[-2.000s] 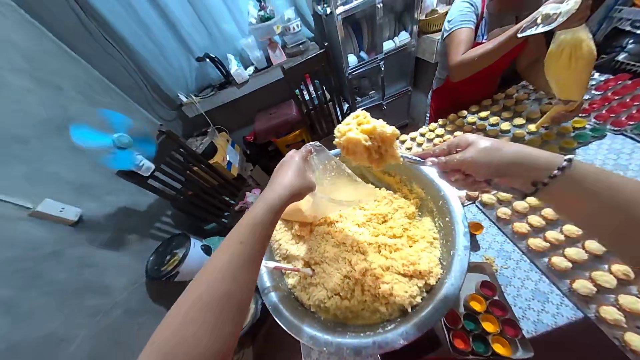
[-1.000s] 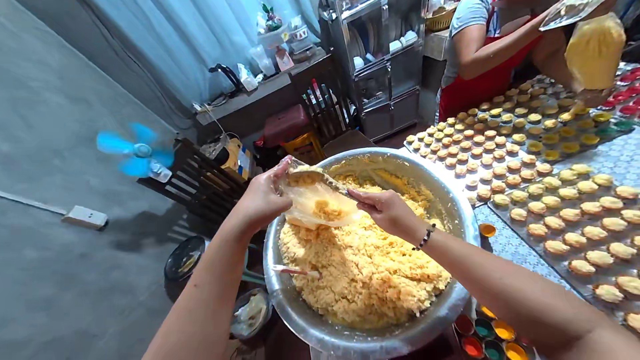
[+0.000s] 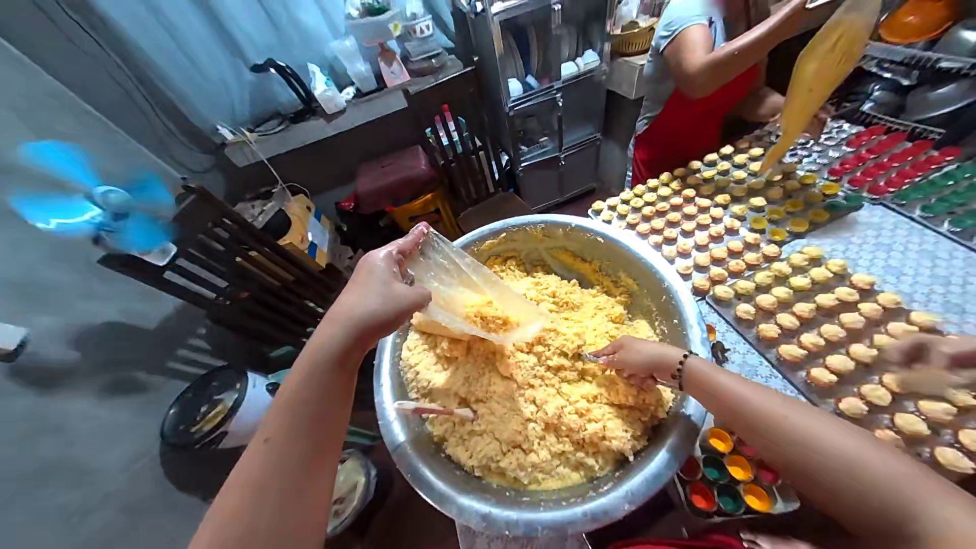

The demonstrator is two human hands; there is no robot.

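A large metal basin holds a heap of crumbly yellow mixture. My left hand grips the rim of a clear plastic bag above the basin's left side; some mixture shows inside the bag. My right hand, with a beaded bracelet at the wrist, holds a utensil by its handle low over the mixture; its far end is sunk in the heap. A white and reddish stick-like handle lies at the heap's left edge.
Trays of small filled cups cover the table at right. Empty coloured cups stand beside the basin. A person in a red apron holds a filled piping bag. Another hand is over the right tray. A blue fan stands at left.
My right hand has moved from the bag's mouth down into the heap with the utensil. Two seconds ago it held up a large lump. A hand has appeared over the right tray.
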